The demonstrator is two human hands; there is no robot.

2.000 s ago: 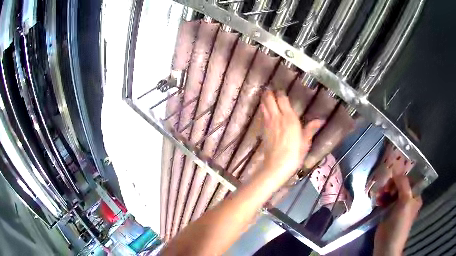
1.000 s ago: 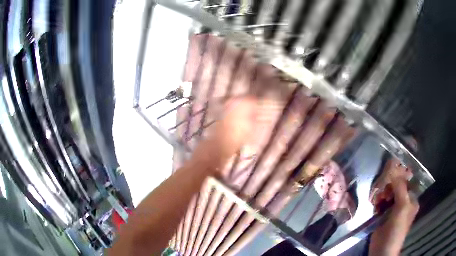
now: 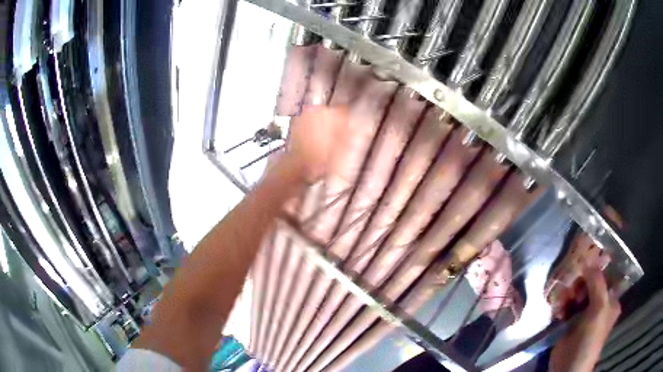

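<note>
The steel spacer frame with thin wire prongs (image 3: 439,94) lies slanted across the brown-pink fabric (image 3: 389,171), which forms long parallel ridges. My left hand (image 3: 321,142) is inside the frame, on or just over the ridges near its left end; it is blurred and its fingers are hard to make out. My right hand (image 3: 590,299) is closed around the frame's right end. Small metal clips show at the left edge of the pink fabric (image 3: 270,133) and on the outer right ridge (image 3: 452,269).
White fabric (image 3: 195,196) lies left of the pink ridges. Bare steel rods (image 3: 501,58) run beyond the frame. More rods (image 3: 109,160) stand at the far left. Pink clogs (image 3: 493,280) show below the frame. Grey grooved panels (image 3: 640,330) are at the lower right.
My left hand has moved left across the ridges, from their middle to near the left end. My right hand still holds the frame's right end. The view has shifted slightly.
</note>
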